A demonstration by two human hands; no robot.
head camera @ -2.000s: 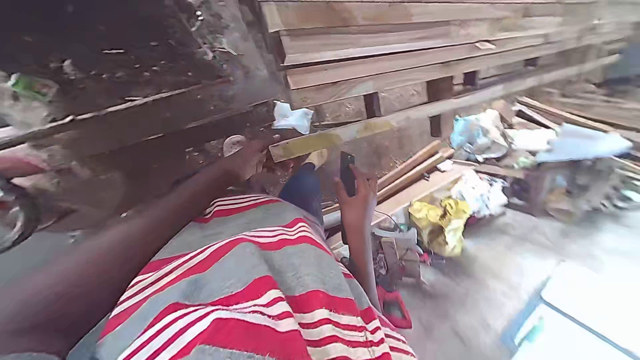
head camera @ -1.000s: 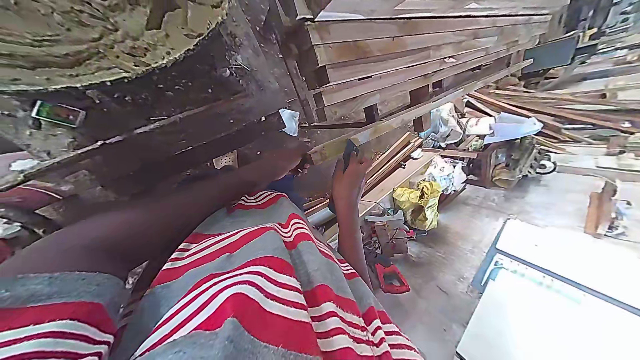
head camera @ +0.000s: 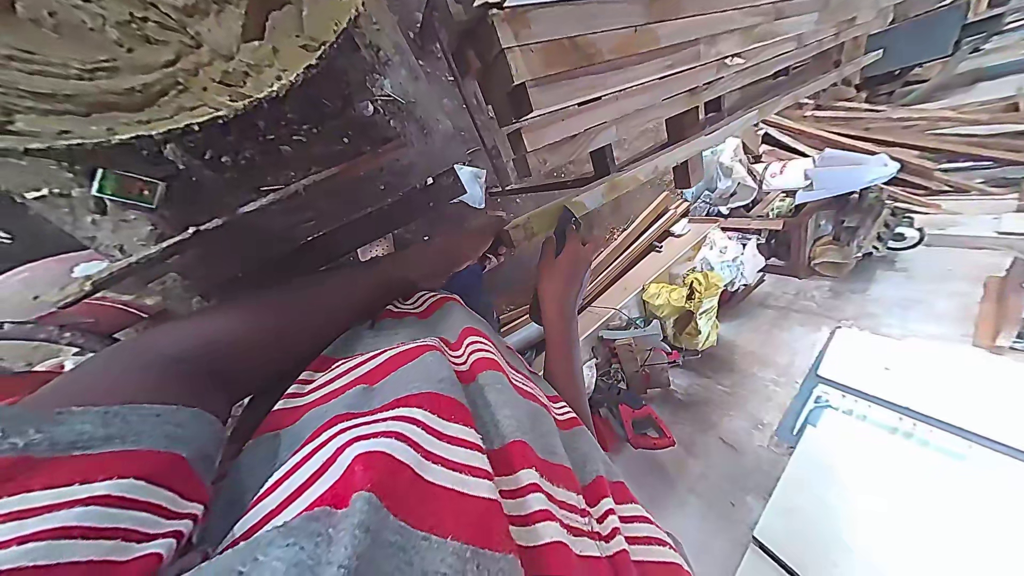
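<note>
A long, narrow wooden strip (head camera: 640, 174) runs from the middle of the head view toward the upper right, beside a stack of boards. At its near end is my left hand (head camera: 472, 240), dark and partly in shadow, with its fingers curled against the wood. My right hand (head camera: 564, 268) is close by on the strip's lower side, closed around a small dark object (head camera: 568, 226) that lies against the strip. The exact kind of this object cannot be told. My striped garment fills the lower part of the view.
Stacked boards (head camera: 640, 64) fill the top. A phone-like object (head camera: 128, 188) lies at the left. Below the strip are a yellow plastic bag (head camera: 686, 308), white bags (head camera: 732, 260) and a red-handled tool (head camera: 646, 426). A large white panel (head camera: 896, 480) stands at lower right.
The right hand with the dark object has moved onto the strip, closer to the left hand. The left hand stays at the strip's near end. The view has shifted.
</note>
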